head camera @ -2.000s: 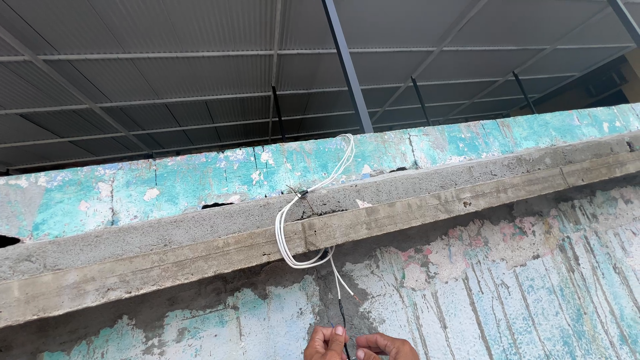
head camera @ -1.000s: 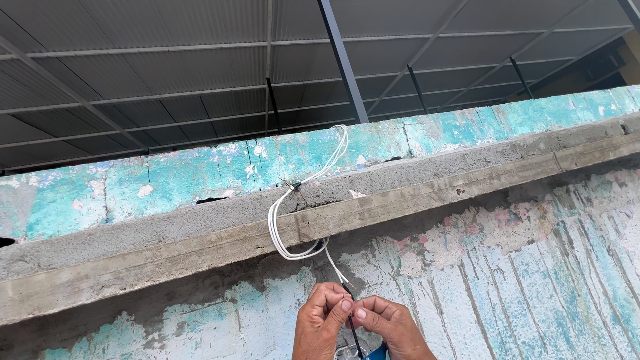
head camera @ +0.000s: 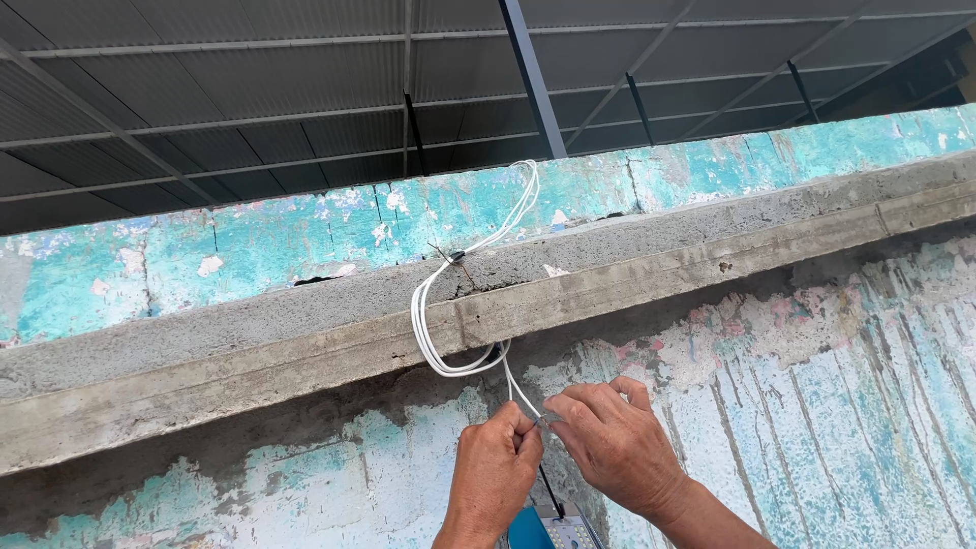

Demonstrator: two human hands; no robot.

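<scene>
A loop of white electrical cable [head camera: 421, 320] hangs over the concrete ledge, bound with dark tape [head camera: 457, 257] and a thin wire near the ledge. Its two thin ends run down to my hands. My left hand [head camera: 496, 465] pinches the wire ends between thumb and forefinger. Close beside it on the right, my right hand [head camera: 610, 442] has thumb and fingertips at the end of the right white strand. A black cable [head camera: 548, 484] drops from below my hands to an LED lamp [head camera: 566, 531] with a blue part [head camera: 528, 530], partly cut off by the lower edge.
The concrete ledge [head camera: 229, 381] slopes up to the right across the wall. Above it is a turquoise, peeling parapet [head camera: 290, 244]. A metal post [head camera: 534, 76] rises to a corrugated roof [head camera: 305, 76]. Peeling painted wall [head camera: 762, 396] lies behind my hands.
Both hands have come up toward the white strand ends. The lamp below is now more in view. My right hand has turned, with its fingers now at the joint of the wires.
</scene>
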